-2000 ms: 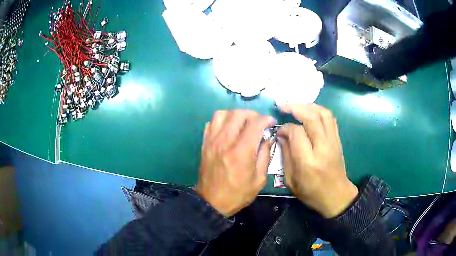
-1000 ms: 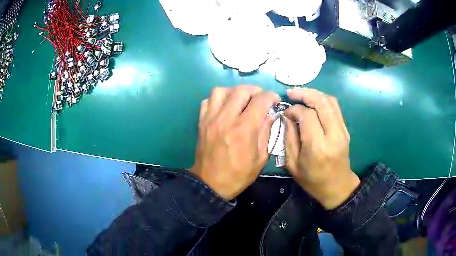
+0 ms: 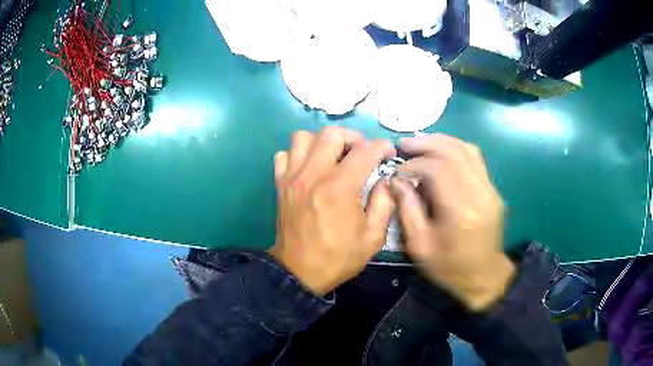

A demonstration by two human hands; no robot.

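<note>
A white plastic housing lies on the green bench near its front edge, mostly hidden under my two hands. A small silver-and-dark part shows at its upper side between my fingertips. My left hand is curled over the housing's left side and holds it. My right hand, blurred, is on the right side with thumb and fingers at the small part; whether it grips that part is hidden. A white strip shows below, between my hands.
More white housings lie mid-bench beyond my hands. Wired parts with red leads are heaped at left, with a pale pile of small parts at far left. The metal screw feeder stands back right, a black cylinder beside it.
The view has shifted slightly. The silver-and-dark part and red lead between my hands are now more covered. My right hand has moved over the housing and is blurred.
</note>
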